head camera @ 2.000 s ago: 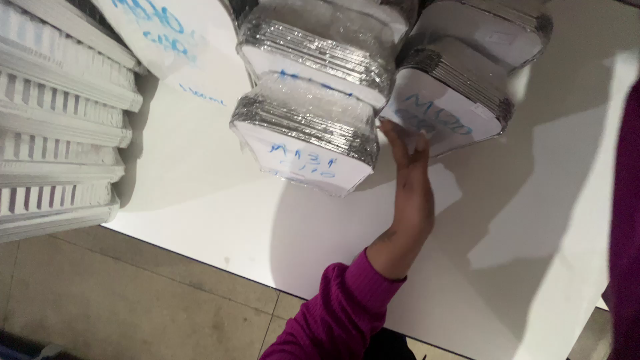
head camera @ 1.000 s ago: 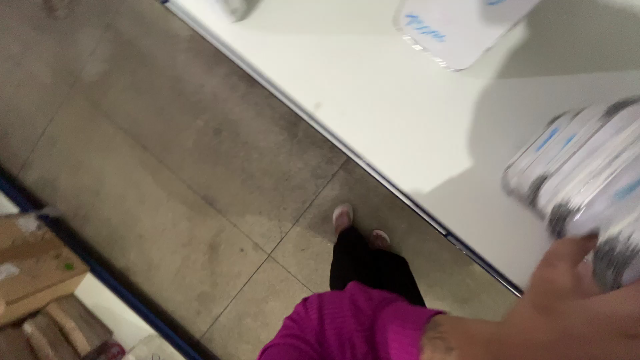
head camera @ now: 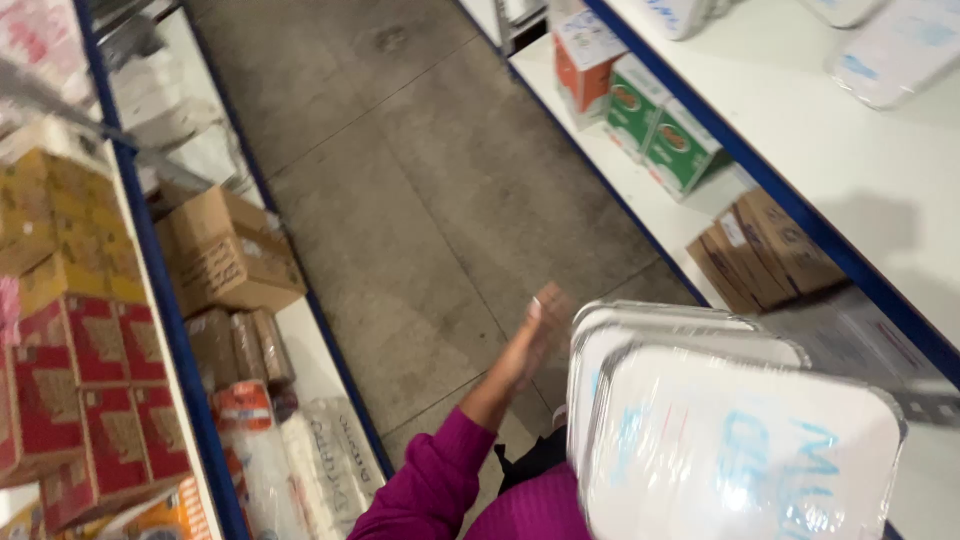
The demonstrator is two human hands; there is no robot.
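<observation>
Plastic-wrapped packs of foil trays with white card lids (head camera: 735, 442) fill the lower right, close to my body, stacked against one another and bearing blue handwriting. My left hand (head camera: 546, 319) is held out over the floor just left of the packs, blurred, with nothing seen in it and a gap between it and the packs. My right hand is hidden; the packs stand above the floor beside my purple top, and what supports them is out of sight.
Blue-edged shelving (head camera: 780, 187) on the right holds more lidded packs (head camera: 892, 60), green boxes (head camera: 679, 146) and brown cartons (head camera: 772, 251) below. Left shelves carry a cardboard box (head camera: 232, 255), red boxes (head camera: 97, 405) and wrapped bags (head camera: 330, 450). Concrete floor (head camera: 420, 172) runs between them.
The view has swung from the shelf top to the aisle. My left hand, earlier at the packs on the white surface, is now apart from them over the floor. Wrapped packs are now close to my body.
</observation>
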